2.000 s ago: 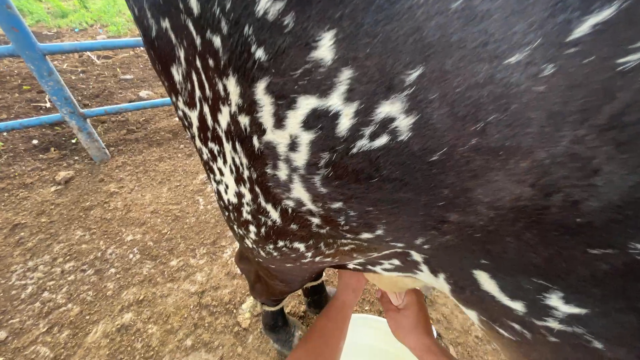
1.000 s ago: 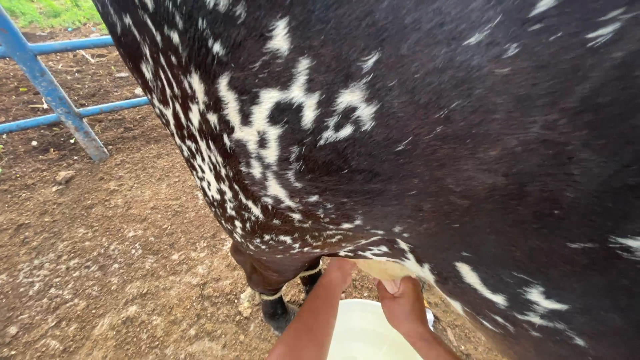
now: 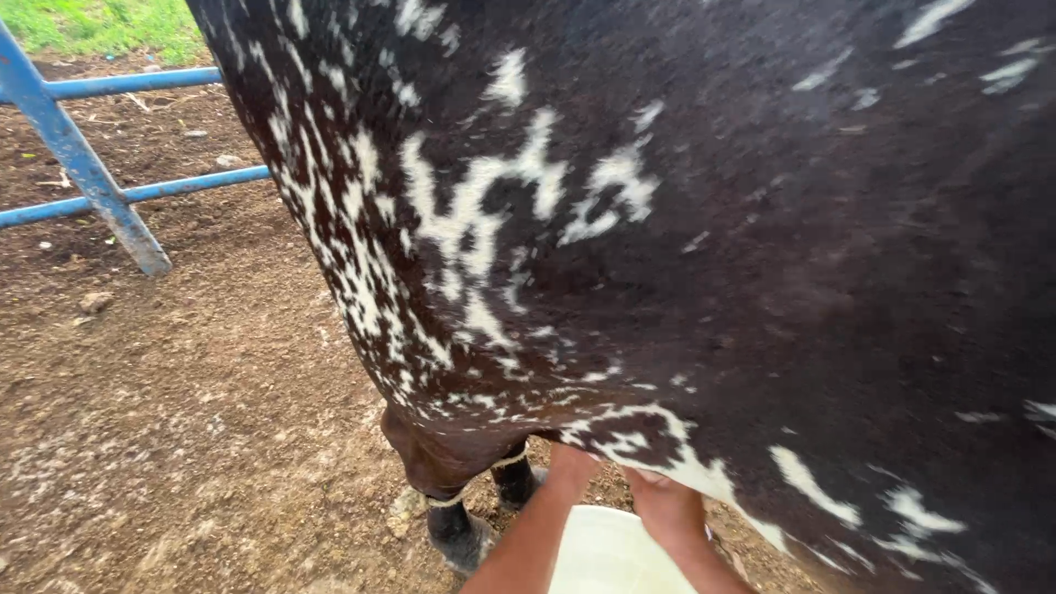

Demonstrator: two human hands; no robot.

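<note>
A dark brown cow with white patches (image 3: pixel 742 289) fills most of the head view. Both of my hands reach under its belly, above a pale bucket (image 3: pixel 615 553). My left hand (image 3: pixel 575 466) is mostly hidden behind the belly edge, so its fingers and whatever they touch cannot be seen. My right hand (image 3: pixel 667 503) is against the underside of the cow at the udder, its fingertips largely covered; whether it grips a teat is not visible. The cow's hind legs (image 3: pixel 458 532) stand left of my left forearm, with a pale rope (image 3: pixel 445 500) around them.
A blue metal rail fence (image 3: pixel 99 181) stands at the upper left on bare dirt ground (image 3: pixel 206 396). Green grass (image 3: pixel 99 25) grows beyond it. Small stones lie on the dirt, one near the foot of the fence post.
My hands have gone further out of sight behind the cow's belly edge; a second ago more of my right hand's fingers showed at the pale udder.
</note>
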